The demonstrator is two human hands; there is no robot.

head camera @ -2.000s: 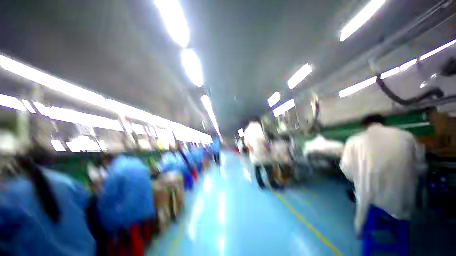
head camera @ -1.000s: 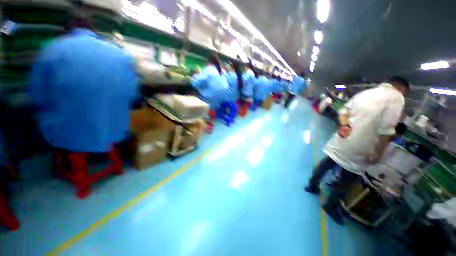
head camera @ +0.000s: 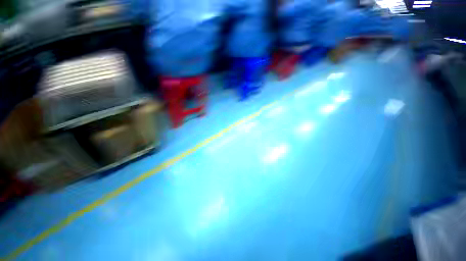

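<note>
Neither of my hands is in the picture. The view is blurred. A cart (head camera: 102, 167) with a stack of pale trays (head camera: 87, 76) on top and cardboard boxes (head camera: 113, 141) on its lower level stands at the left. A red stool (head camera: 185, 99) is beside it, under a person in a blue smock (head camera: 184, 41).
Blue floor (head camera: 286, 188) with a yellow line (head camera: 153, 171) runs from lower left to upper right. More people in blue and a blue stool (head camera: 249, 76) line the upper side. A whitish thing with a blue edge (head camera: 440, 229) is at lower right.
The view has tilted down and moved along the aisle. The cart now shows larger at the left. The person in white at the right has left the picture.
</note>
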